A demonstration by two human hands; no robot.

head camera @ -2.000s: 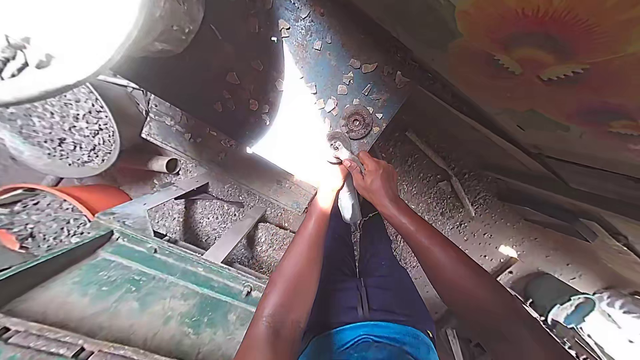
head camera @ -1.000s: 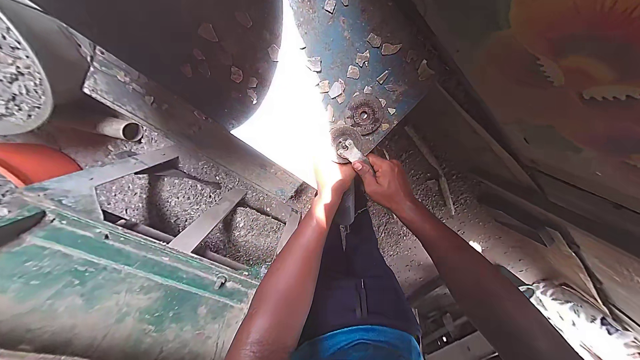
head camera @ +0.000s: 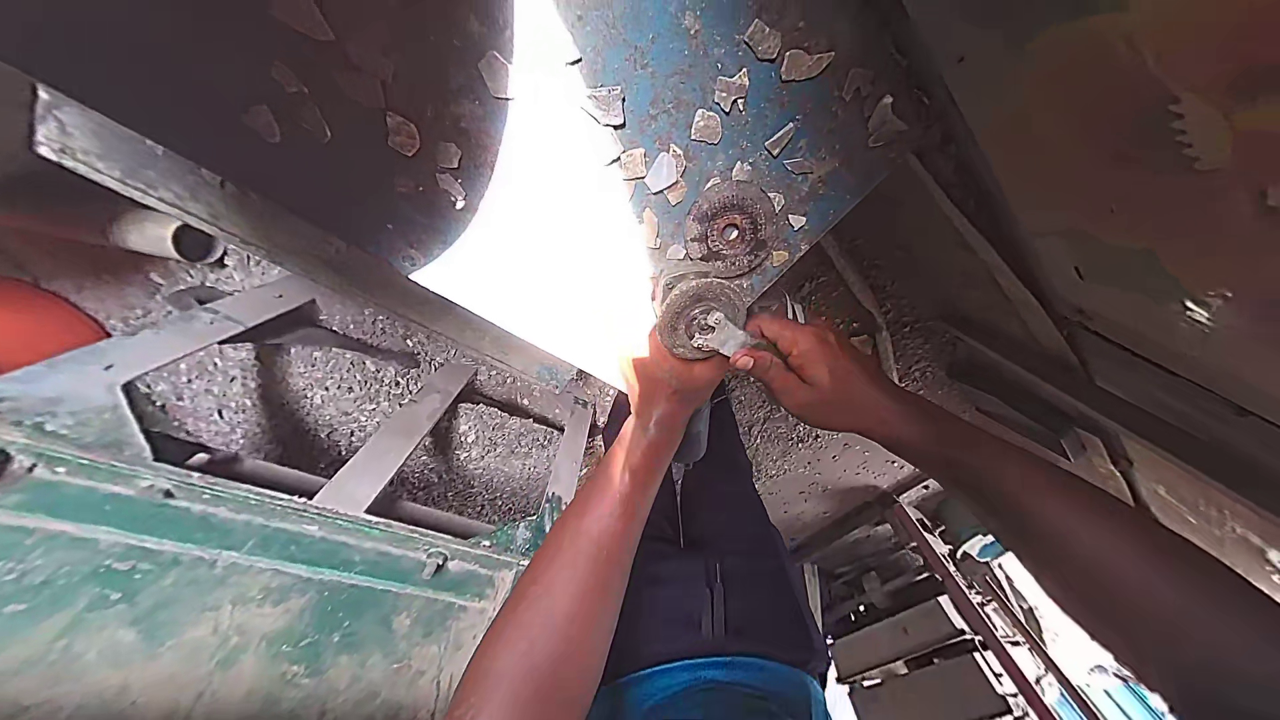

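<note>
My left hand [head camera: 680, 378] is closed around the head of an angle grinder, whose body [head camera: 694, 435] points down toward my legs. A worn abrasive disc [head camera: 684, 318] faces up on the grinder. Between my right thumb and fingers is a flat metal pin spanner [head camera: 728, 334], its end on the nut at the disc's centre. My right hand [head camera: 822, 372] is to the right of the disc. Just above, a second worn disc [head camera: 731, 230] with a centre hole lies on the blue metal surface [head camera: 680, 50], among scattered flat chips [head camera: 706, 126].
A dark rounded metal sheet [head camera: 330, 190] with more chips is at upper left, edged by a metal bar [head camera: 250, 215]. A green metal frame [head camera: 240, 590] stands at lower left over gravelly ground [head camera: 330, 400]. A pipe end [head camera: 190, 242] and an orange rim [head camera: 40, 325] lie farther left.
The view has come closer to the blue surface. Both hands stay at the grinder disc, and the spanner remains in my right hand at its centre.
</note>
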